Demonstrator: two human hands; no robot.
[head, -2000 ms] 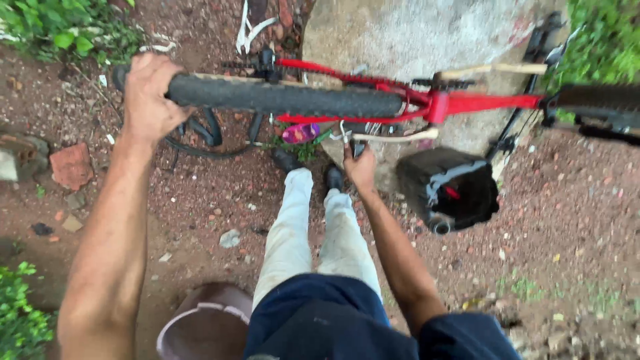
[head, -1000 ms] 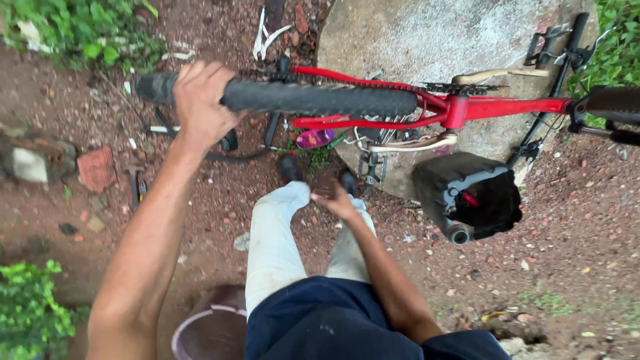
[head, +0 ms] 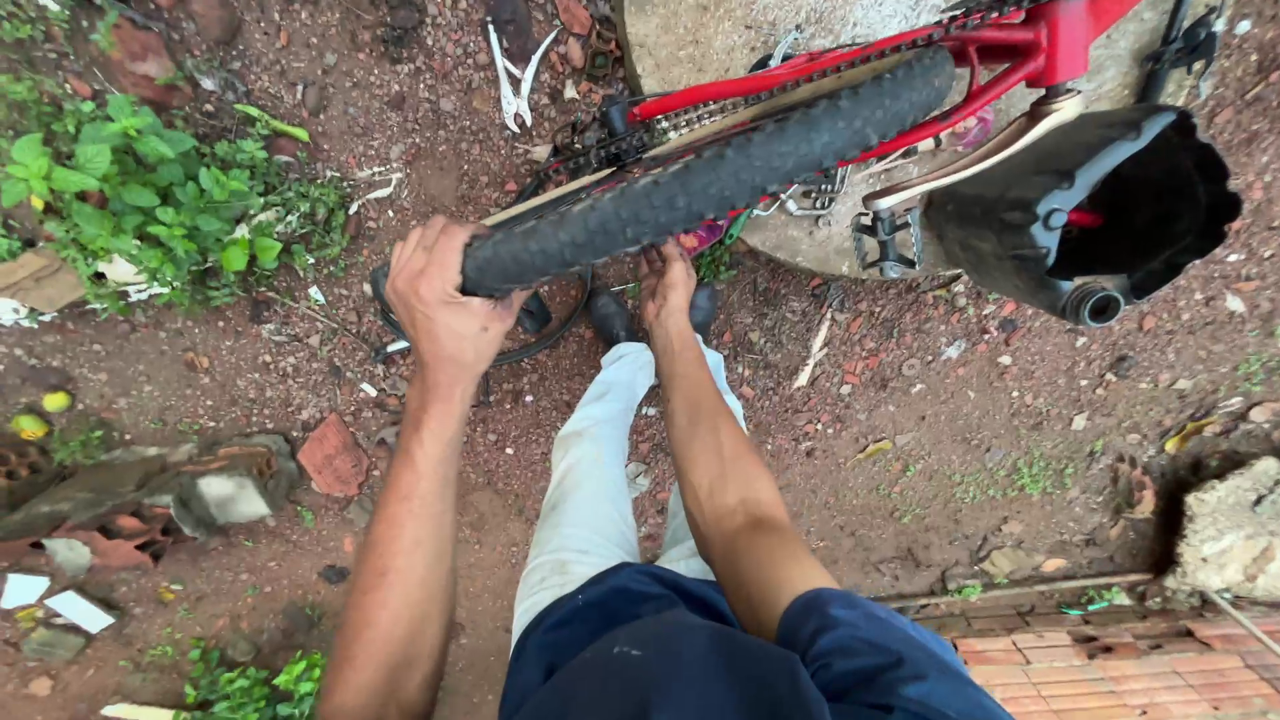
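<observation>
My left hand grips the near-left end of a black knobby bicycle tire, on a wheel of the red bicycle frame. Below the tire, my right hand is raised with its fingers bent close together near the tire's lower edge; whether it holds anything cannot be told. A purple and pink object lies just beyond its fingertips. To the right, a crank arm ends in a metal pedal. Locking pliers lie on the ground past the wheel.
A cut black plastic container stands at the right beside a concrete slab. A floor pump's black hose or similar tube lies under the tire. Broken bricks and plants are at the left; a brick wall is lower right.
My right hand has moved up from in front of my legs to near the tire. The wheel now lies slanted in view, my left hand still on it. The view has shifted.
</observation>
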